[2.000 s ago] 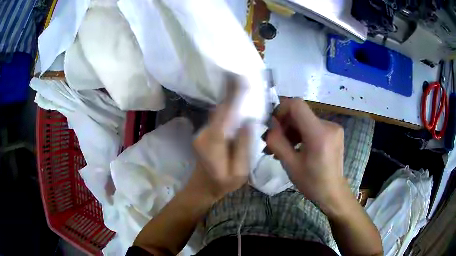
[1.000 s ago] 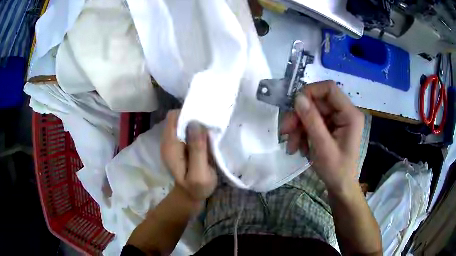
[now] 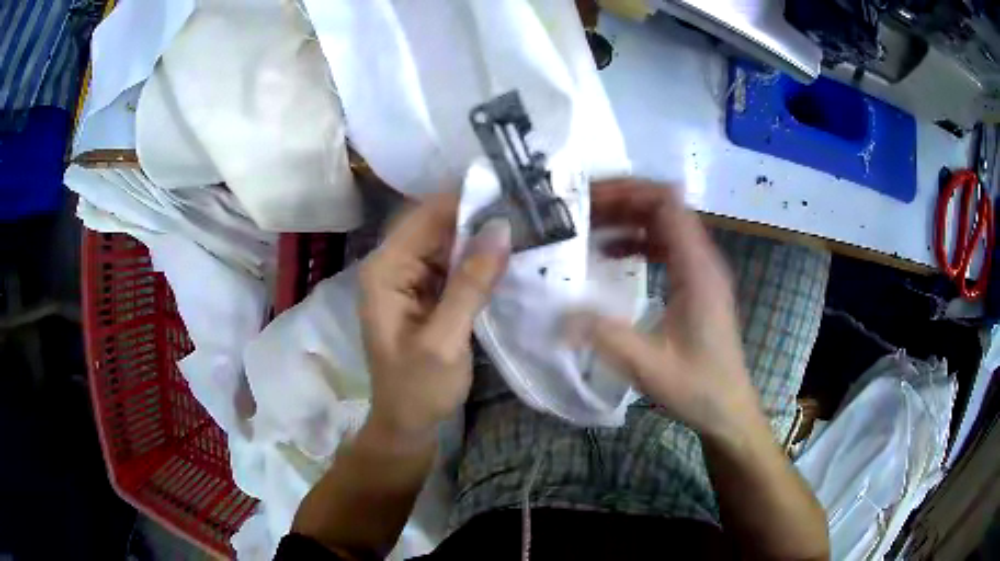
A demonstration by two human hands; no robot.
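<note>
A dark slotted metal part, like a needle plate [image 3: 524, 175], lies tilted over white cloth in front of me. My left hand [image 3: 428, 307] holds it with the thumb on its lower end, with cloth beneath it. My right hand [image 3: 669, 318] is blurred, just right of the part, fingers spread around the white cloth [image 3: 565, 312]; whether it grips the cloth is unclear. Small dark specks show on the cloth.
White fabric pieces [image 3: 247, 121] heap at left, above a red plastic basket [image 3: 165, 384]. A blue machine base [image 3: 822, 126] and red-handled scissors [image 3: 965, 236] are at right on the white table [image 3: 658, 132]. A clear plastic bag [image 3: 888, 449] is lower right.
The metal part has passed from my right hand to my left and moved left over the cloth. My right hand has moved left and down beside the cloth.
</note>
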